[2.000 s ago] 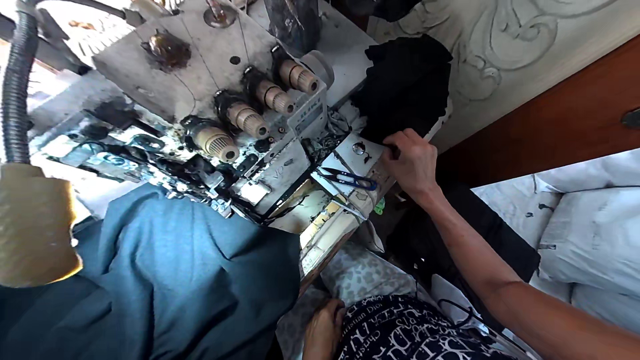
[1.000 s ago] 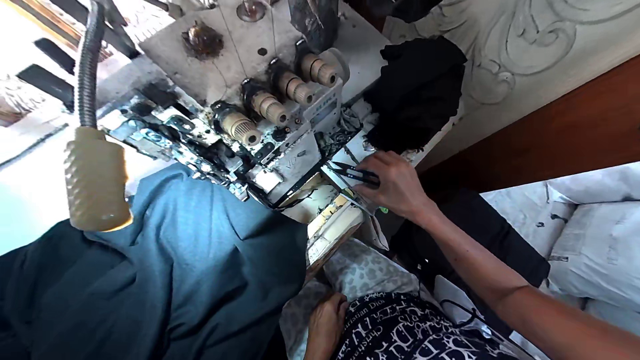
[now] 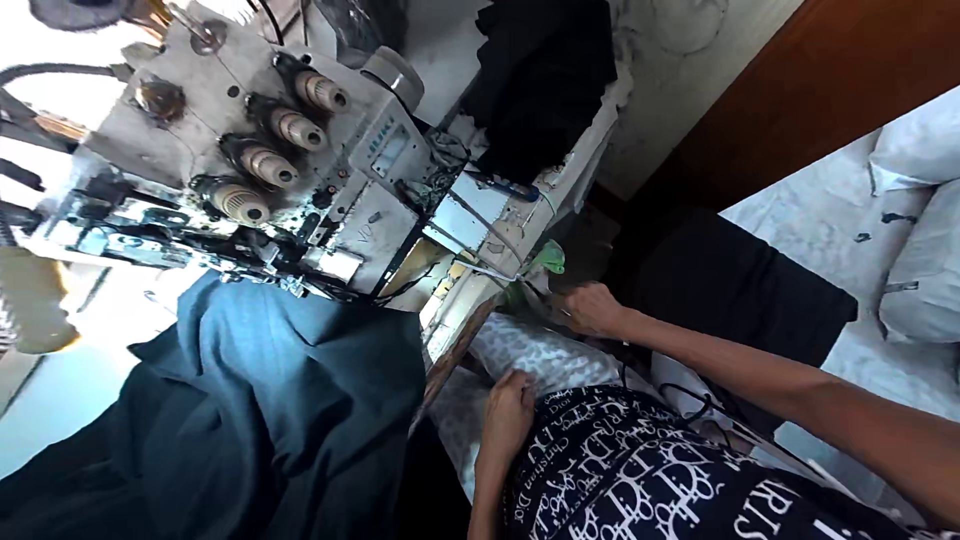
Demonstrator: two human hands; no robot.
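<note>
My right hand (image 3: 592, 309) is beside the table edge, at a bag-like bundle with a green piece (image 3: 550, 257); its fingers are bent, and whether they grip anything is hidden. My left hand (image 3: 511, 401) rests by my lap, fingers curled, close to the grey patterned cloth (image 3: 551, 352). Blue-handled thread snips (image 3: 517, 189) lie on the machine table near its right edge, touching the black cloth. The Juki overlock sewing machine (image 3: 352, 161) stands at the upper left, with dark teal fabric (image 3: 300, 375) spread in front of it.
Black cloth (image 3: 547, 82) lies behind the snips on the worn table edge (image 3: 457, 319). A dark cloth (image 3: 750, 292) hangs or lies right of my right forearm, with pale wrapped bundles (image 3: 926, 262) beyond. A flexible lamp's yellowish head (image 3: 34, 300) is at the far left.
My right hand held the snips one second ago; they now lie on the table, and the hand has moved down past the table's edge. My left hand stays by my lap.
</note>
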